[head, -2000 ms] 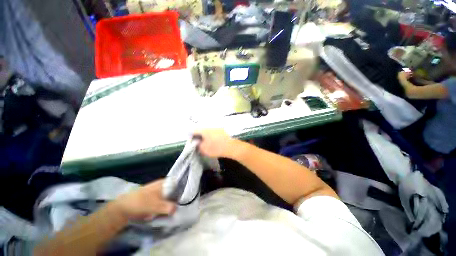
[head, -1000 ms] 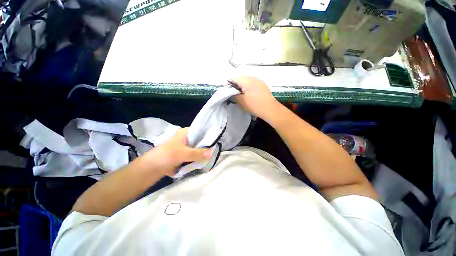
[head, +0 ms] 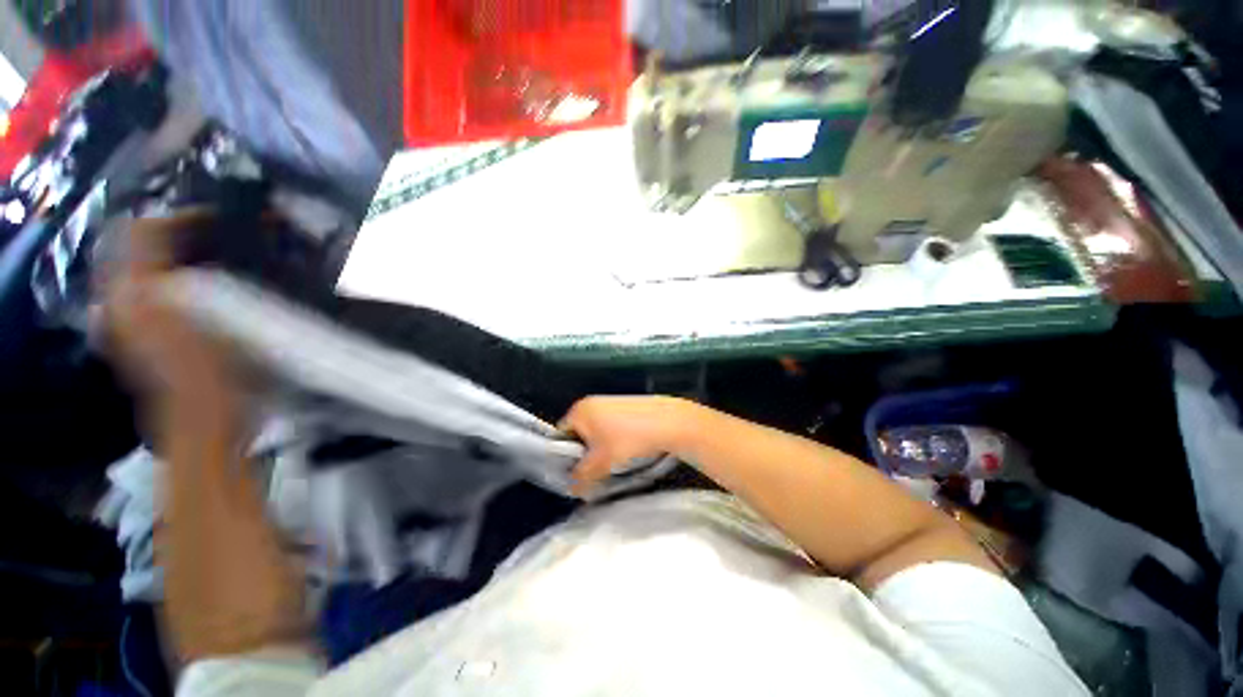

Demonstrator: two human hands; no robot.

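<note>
A long light grey and black cloth piece (head: 395,385) is stretched between my two hands, in front of the table's near edge. My left hand (head: 157,293) is blurred, raised at the far left, and holds the cloth's left end. My right hand (head: 616,439) grips the other end near my lap, its fingers closed on the cloth. More pale cloth with black parts (head: 368,511) hangs below the stretched piece at the left.
The white sewing table (head: 504,245) carries the cream sewing machine (head: 954,170), black-handled scissors (head: 829,259) and a white roll (head: 935,251). A red basket (head: 518,68) stands at the back. A blue bin (head: 941,406) with a bottle (head: 941,449) is below right.
My left hand has swung out far to the left and up, pulling the bunched cloth into a long stretch. My right hand has moved slightly back towards my lap. The view has tilted up.
</note>
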